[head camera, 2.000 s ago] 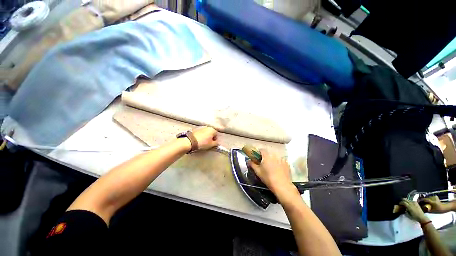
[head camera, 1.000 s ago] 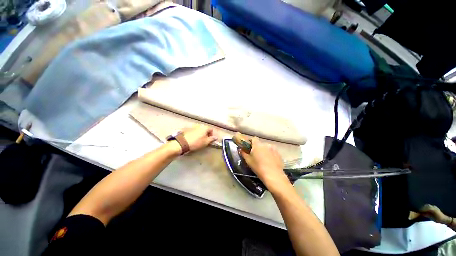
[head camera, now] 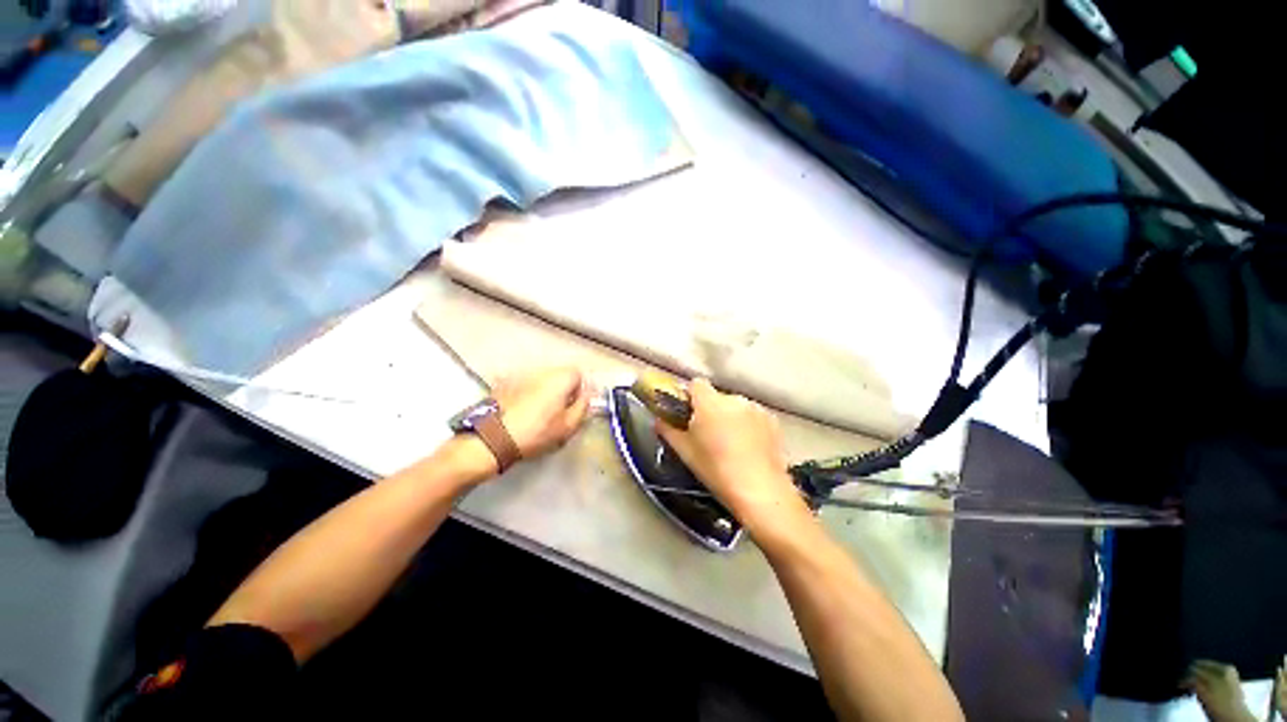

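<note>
My right hand (head camera: 734,449) is closed on the tan handle of the steam iron (head camera: 669,473). The iron stands on the near edge of the beige panels (head camera: 529,346), its pointed end beside my left hand. My left hand (head camera: 541,409) is closed, with a bit of white tape (head camera: 600,401) at its fingertips. A thin white strip (head camera: 268,387) trails from the table's left corner toward my left wrist. The folded-back beige fabric (head camera: 649,339) lies behind both hands. The underside of the iron is hidden.
The light blue cloth (head camera: 353,176) lies at left on the white table (head camera: 833,254). A blue sleeve board (head camera: 917,127) is at the back. The dark mat (head camera: 1023,564) is at right. A black hose (head camera: 974,374) rises from the iron. Another person's hand (head camera: 1217,691) shows at lower right.
The iron and both hands have moved left along the panel edge, the left hand staying just ahead of the iron. The camera view has shifted, so the table appears further right.
</note>
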